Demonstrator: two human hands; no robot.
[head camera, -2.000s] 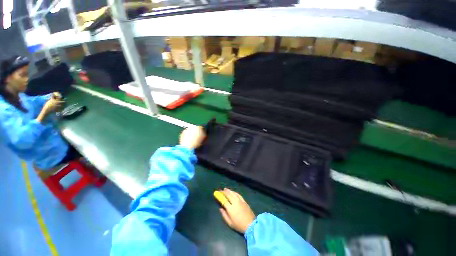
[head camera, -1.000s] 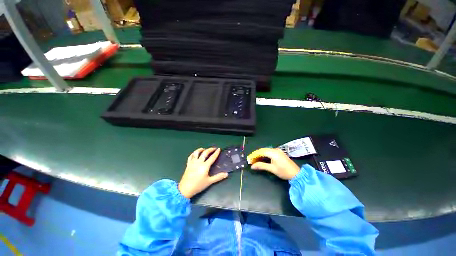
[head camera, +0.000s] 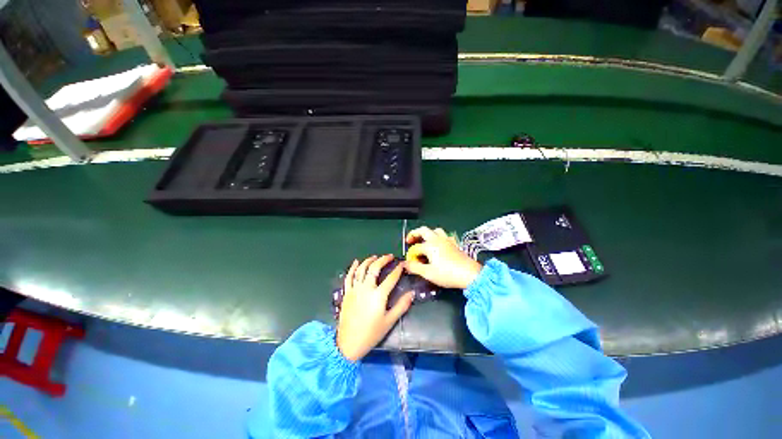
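A phone display assembly (head camera: 424, 292), dark back up, lies on the green bench top near the front edge, partly covered by both hands. My left hand (head camera: 370, 304) rests on it with fingers spread, pressing it down. My right hand (head camera: 439, 257), with a yellow sleeve on a digit, pinches at the assembly's far edge; the connector there is hidden by the fingers. A white-grey ribbon cable (head camera: 499, 233) runs from beside my right hand to the black screen tester (head camera: 562, 246), which has a white label and green spots.
A black foam tray (head camera: 296, 207) with four pockets holds two assemblies, behind my hands. Stacked black foam trays (head camera: 334, 56) stand behind it. A small dark connector (head camera: 523, 141) lies by the white line. A red stool (head camera: 39, 347) is at lower left.
My left hand has moved right and towards the bench edge over the assembly. My right hand has moved left and up to its far edge. The assembly appears turned and shifted slightly.
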